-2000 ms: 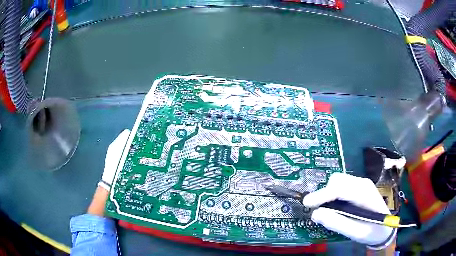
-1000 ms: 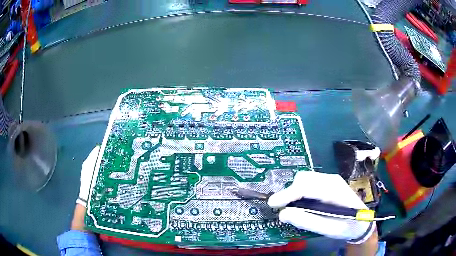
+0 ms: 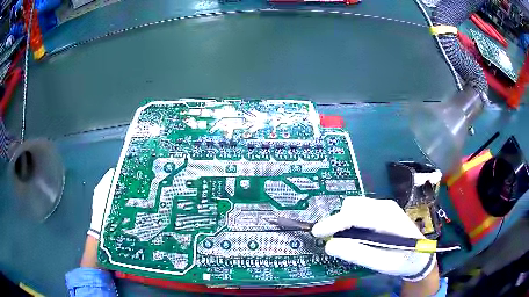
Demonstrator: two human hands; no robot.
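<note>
A large green circuit board point(image 3: 243, 168) with silvery solder areas lies on a red carrier point(image 3: 232, 285) that shows along the front edge. My right hand point(image 3: 374, 238), in a white glove, holds a black soldering iron point(image 3: 371, 235) with a yellow band. The iron's metal tip is at the silvery area right of the board's centre, low down; whether it touches cannot be told. My left hand point(image 3: 103, 200), also in a white glove, is at the board's left edge, with its fingers hidden behind or under the board.
An iron stand point(image 3: 419, 200) is right of the board, beside a red block point(image 3: 468, 203) with a black reel point(image 3: 503, 184). Translucent cones stand at left point(image 3: 39, 180) and right point(image 3: 446, 127). A dark green conveyor point(image 3: 232, 64) runs behind.
Since two seconds ago the board, both hands and the surroundings have shifted left in view. Over the last second almost nothing has moved; the iron remains at about the same spot.
</note>
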